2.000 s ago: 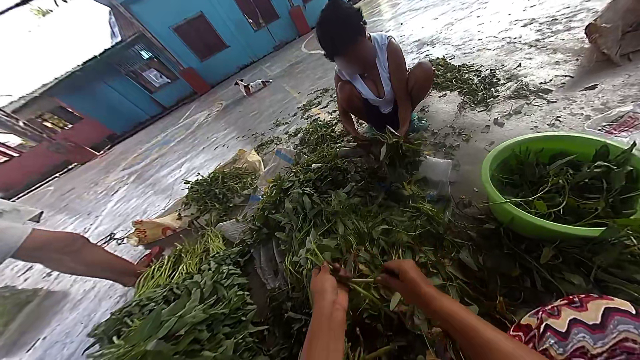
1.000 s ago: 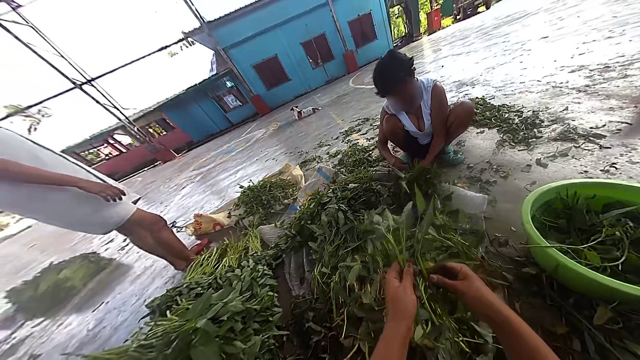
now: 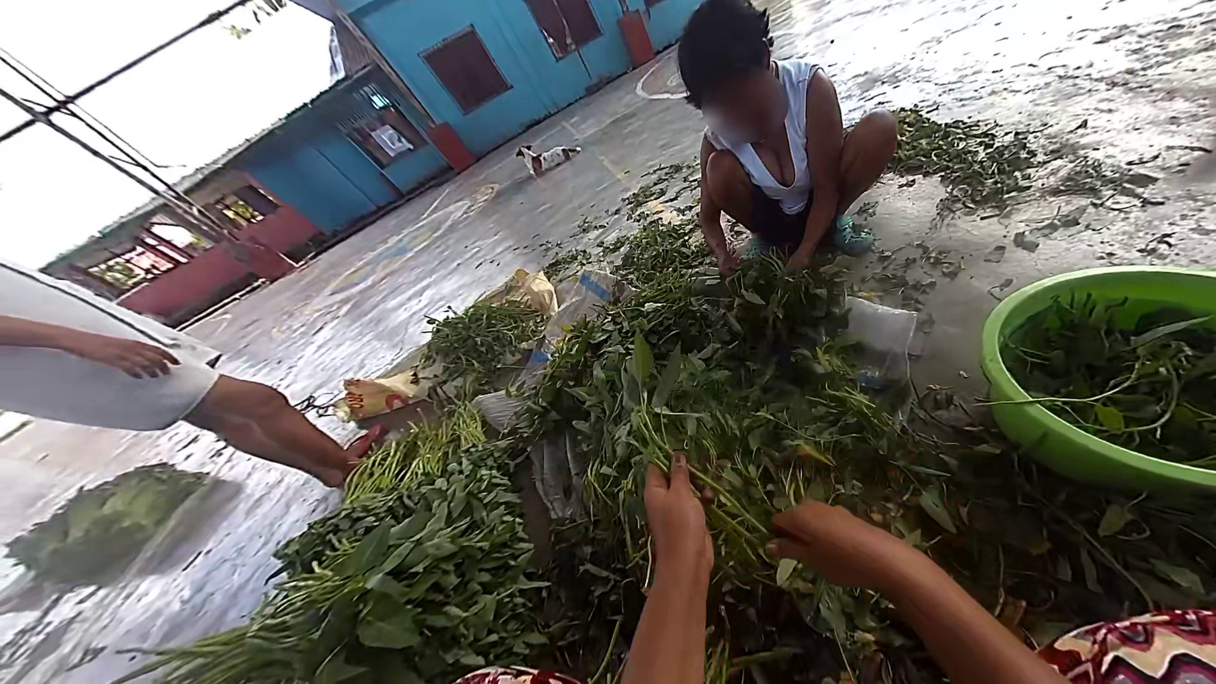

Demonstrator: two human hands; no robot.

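Observation:
My left hand [image 3: 678, 518] is closed around the stems of a small bunch of leafy greens [image 3: 655, 423], whose leaves point up and away from me. To its right, my right hand [image 3: 836, 543] has its fingers curled at the lower stems; whether it grips them is hard to tell. Both hands are over a wide heap of loose greens [image 3: 608, 380]. Left of the heap lies a pile of greens with their stems lined up [image 3: 427, 560].
A green plastic basin [image 3: 1007, 399] of greens stands at right. Across the heap a person [image 3: 788, 142] squats, hands in the greens. Another person's leg [image 3: 275, 427] is at left. Woven sacks [image 3: 380, 394] lie under and beside the heap. A dog [image 3: 548, 160] lies farther off.
My right hand was farther from my left a second ago in neither clear direction; the bunch stays at my left hand. The standing person at left shows more than two seconds ago.

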